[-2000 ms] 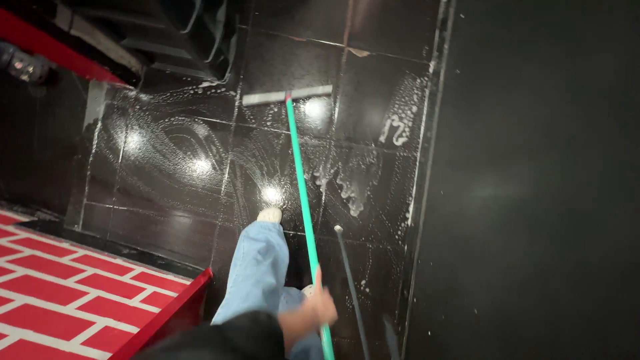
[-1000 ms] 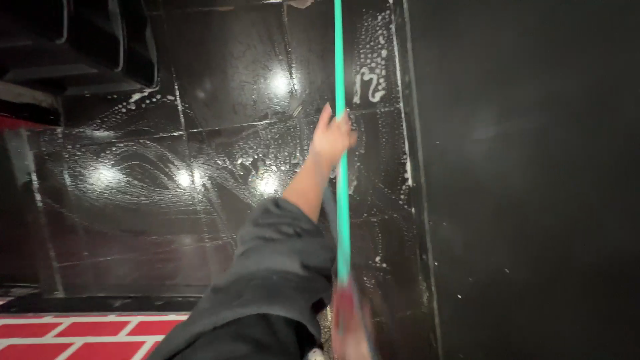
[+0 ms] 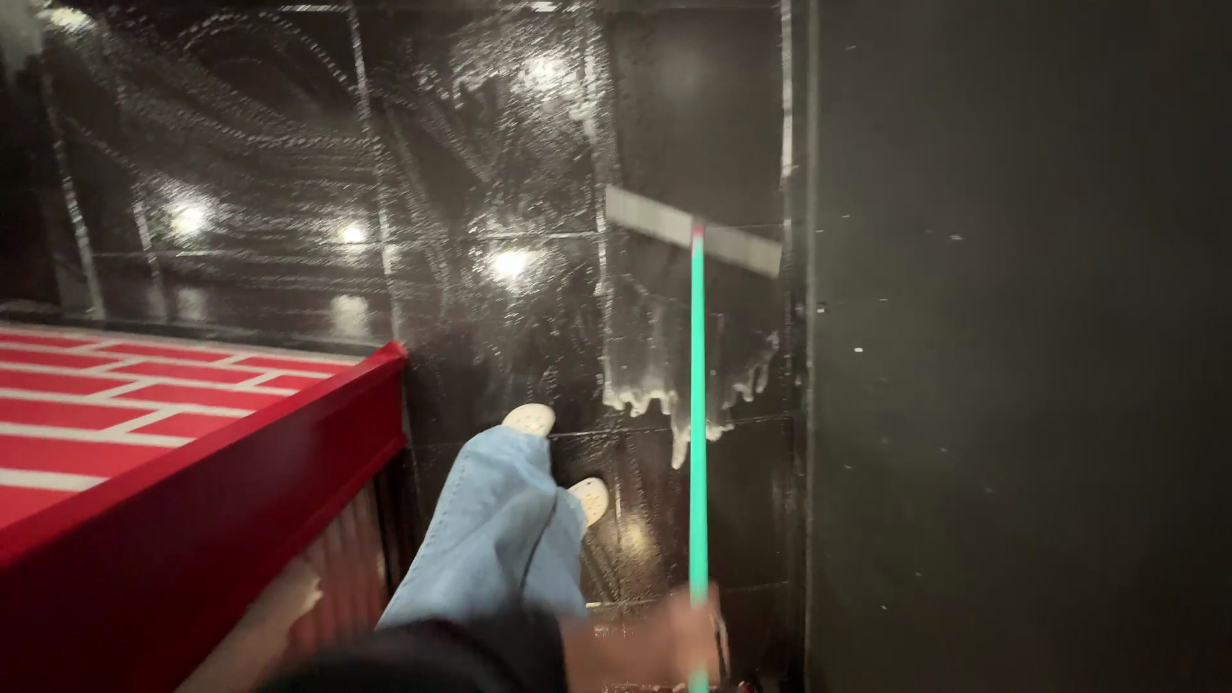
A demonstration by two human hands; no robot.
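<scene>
My left hand [image 3: 688, 630], blurred at the bottom edge, is closed around the green pole [image 3: 699, 414] of a floor squeegee. A dark sleeve covers that forearm. The pole runs up to a wide, pale squeegee head [image 3: 654, 218], which lies slanted across the wet black floor tiles [image 3: 491, 337]. Below the head, whitish suds [image 3: 664, 395] spread in ragged streaks on the tiles. Swirls of thin foam and water mark the tiles to the left. My right hand is out of view, as is the lower end of the pole.
A red ledge [image 3: 241, 462] with a red and white brick pattern [image 3: 144, 399] juts in from the left. A plain dark surface [image 3: 1020, 337] borders the tiles on the right. My feet in pale shoes [image 3: 529, 419] stand between them, below light blue trousers.
My left hand, which was further up the pole one second ago, is now near the bottom of the view. The squeegee head, out of view then, shows again. The view has shifted.
</scene>
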